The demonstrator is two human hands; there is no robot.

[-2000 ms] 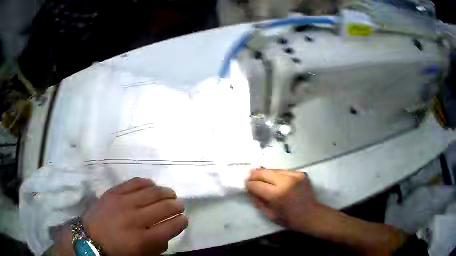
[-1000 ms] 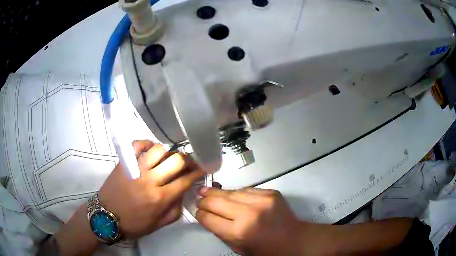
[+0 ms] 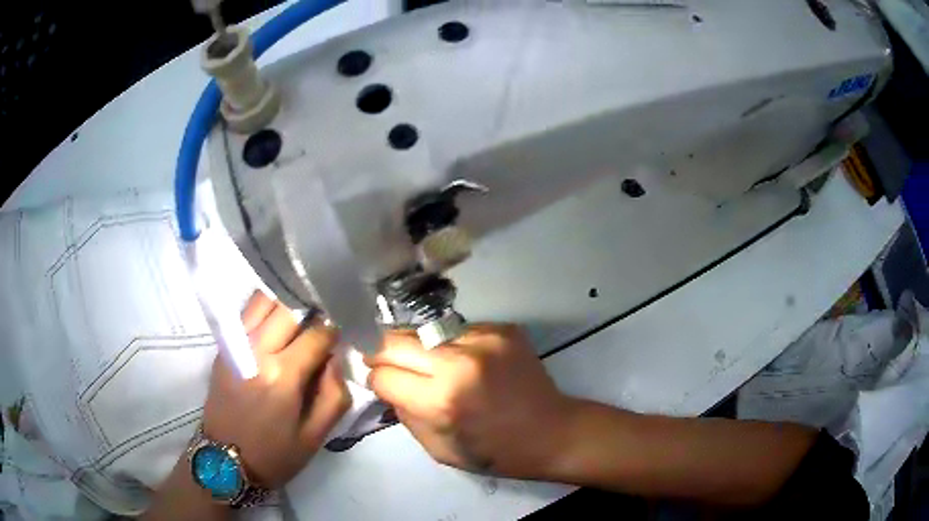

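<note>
White jeans (image 3: pixel 143 295) with dark double seam lines and pocket shapes lie on the left of the machine bed. The off-white lockstitch machine (image 3: pixel 570 112) stands over the work. My left hand (image 3: pixel 280 392), with a wristwatch, presses on the cloth left of the machine head, fingers bent. My right hand (image 3: pixel 458 402) is close beside it, below the tension dial (image 3: pixel 440 328), with its fingertips at the cloth's edge. The machine head and my fingers hide the needle and presser foot. A small dark-edged piece shows between my hands.
A blue hose (image 3: pixel 189 153) curves round the head end. A pale knurled knob (image 3: pixel 445 246) sits above the main dial. Crumpled white pieces (image 3: pixel 815 356) lie at the right, beyond the table edge. Orange-yellow handles (image 3: pixel 861 173) show behind the machine.
The view has come in close to the machine head. Both hands, earlier apart on the cloth, are together at the head. Since one second ago, my right hand has moved up beside the tension dial.
</note>
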